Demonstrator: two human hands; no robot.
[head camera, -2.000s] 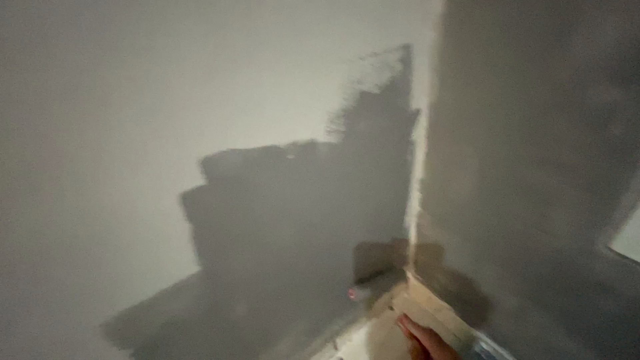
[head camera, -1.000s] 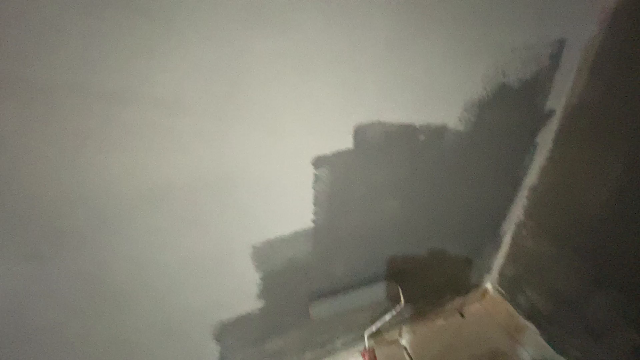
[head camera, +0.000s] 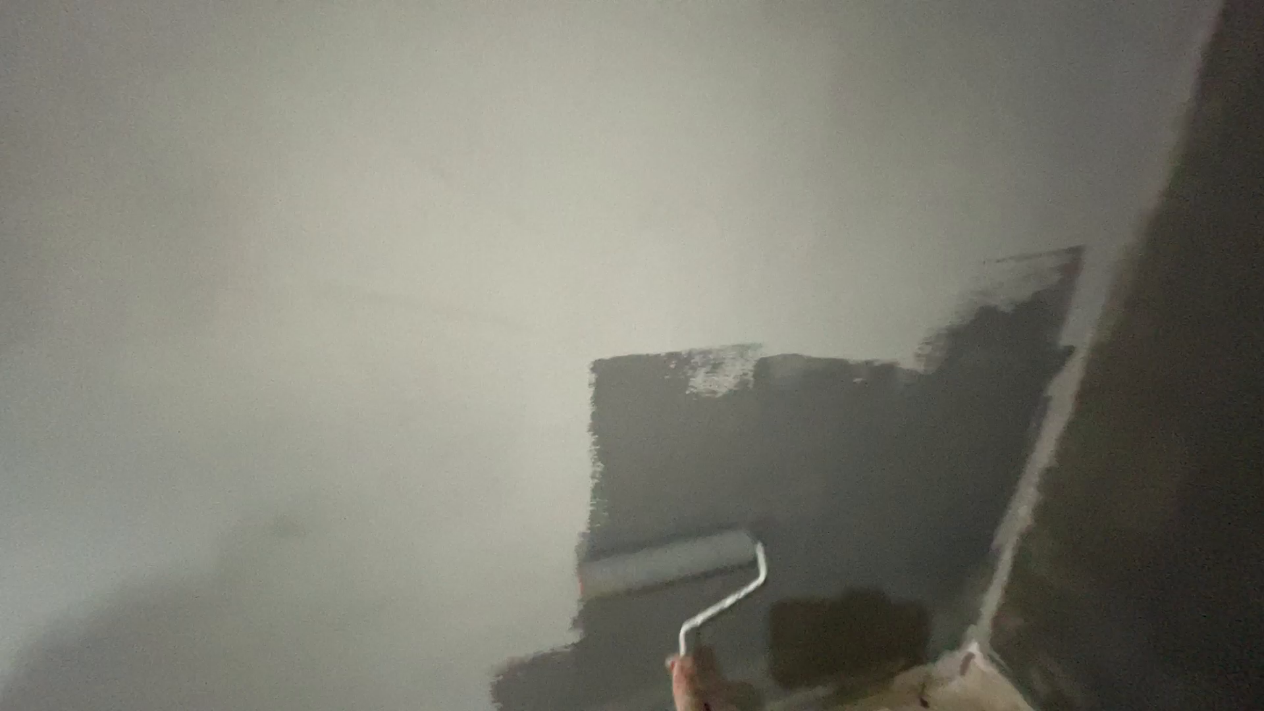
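My right hand (head camera: 693, 683) is at the bottom edge, closed around the handle end of a paint roller; the grip is mostly hidden. The roller's bent metal frame (head camera: 726, 600) rises to the right and hooks into the grey roller sleeve (head camera: 667, 565). The sleeve lies against the left side of a dark grey painted patch (head camera: 839, 474) on the pale surface (head camera: 395, 247). At its top, the patch has a ragged edge with a thinly covered light spot. My left hand is not in view.
A pale strip (head camera: 1032, 474) runs down the corner beside a dark adjoining surface (head camera: 1175, 494). Below the patch are a darker brownish square (head camera: 847, 637) and a beige surface (head camera: 948, 691) at the bottom right.
The dark paint now covers more at the upper left, where a stepped edge showed before. My right hand and the roller have moved away from the corner to the patch's left side.
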